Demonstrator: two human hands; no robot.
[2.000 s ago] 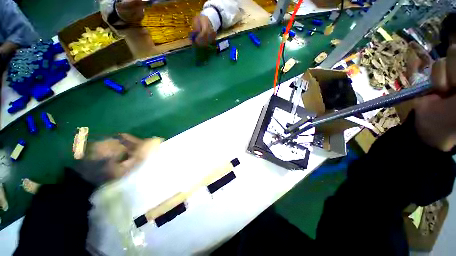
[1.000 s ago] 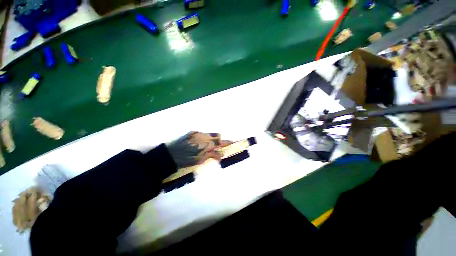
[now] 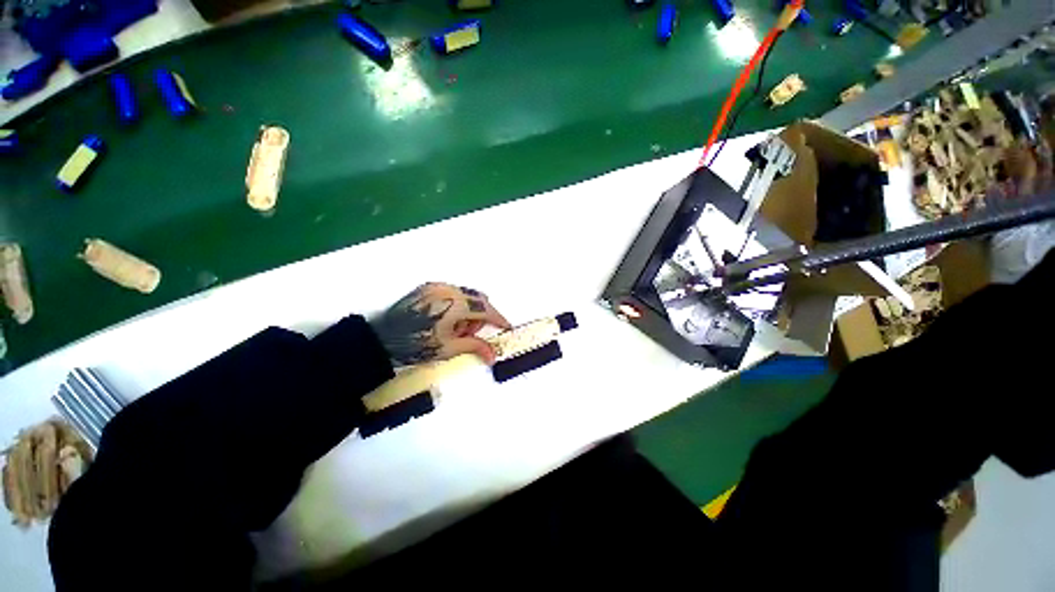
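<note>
My left hand (image 3: 445, 327) is at the fixture, its fingertips on a tan part (image 3: 526, 338) that lies at the right end of the pale strip. The hand looks partly covered in grey, with bare fingertips. The fixture (image 3: 399, 413) has a black end block at its right and black blocks along its near edge; my hand and sleeve hide its left portion. My right hand is out of the picture; only the dark right sleeve shows. The black feeder (image 3: 671, 249) stands to the right of the fixture, its shiny metal top full of glare.
A grey bar (image 3: 926, 235) reaches over the feeder. Cardboard boxes (image 3: 798, 191) stand behind it. A green belt (image 3: 347, 174) carries blue and tan parts. Silver strips (image 3: 87, 401) and a pile of tan parts (image 3: 44, 468) lie at left. A red-orange hose (image 3: 746, 87) rises above the feeder.
My left hand came from the belt side to the fixture and stays there on the tan part. My right hand, earlier at the grey bar, has left the picture. The view has shifted.
</note>
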